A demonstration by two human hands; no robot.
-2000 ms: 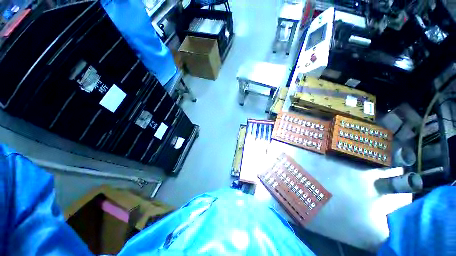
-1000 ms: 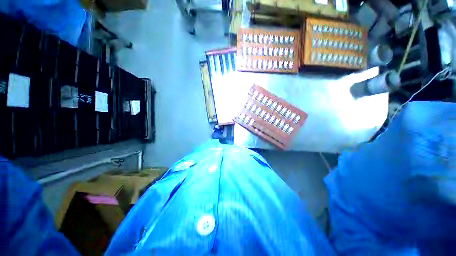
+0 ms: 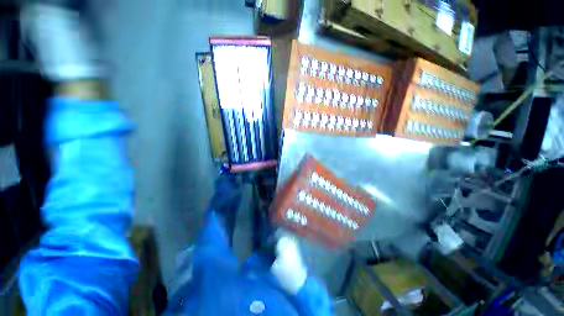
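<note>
An orange-brown fixture board (image 3: 324, 203) lies at an angle near the table's front edge. Two of its rows hold silver-white components; the nearest row shows them only at its left end. My right hand (image 3: 289, 262), in a white glove, is low at the board's near left edge; blur hides its fingers and whether it touches. My left hand (image 3: 59, 46), white and strongly blurred, is at the upper left, away from the board; its grip is unclear. A long open carton (image 3: 252, 165) with pink-red ends, holding striped tubes, stands left of the table.
Two boards or stacks with filled rows (image 3: 337, 86) (image 3: 439, 105) stand at the table's far edge, before yellow-brown cartons (image 3: 396, 21). Grey cylinders (image 3: 479, 125) and a cable are at the right. A cardboard box (image 3: 396, 287) is below right. Black bins are at the far left.
The view has shifted and come closer to the table. Both gloved hands have come into view, the left arm stretched out at the left, the right hand beside the angled board.
</note>
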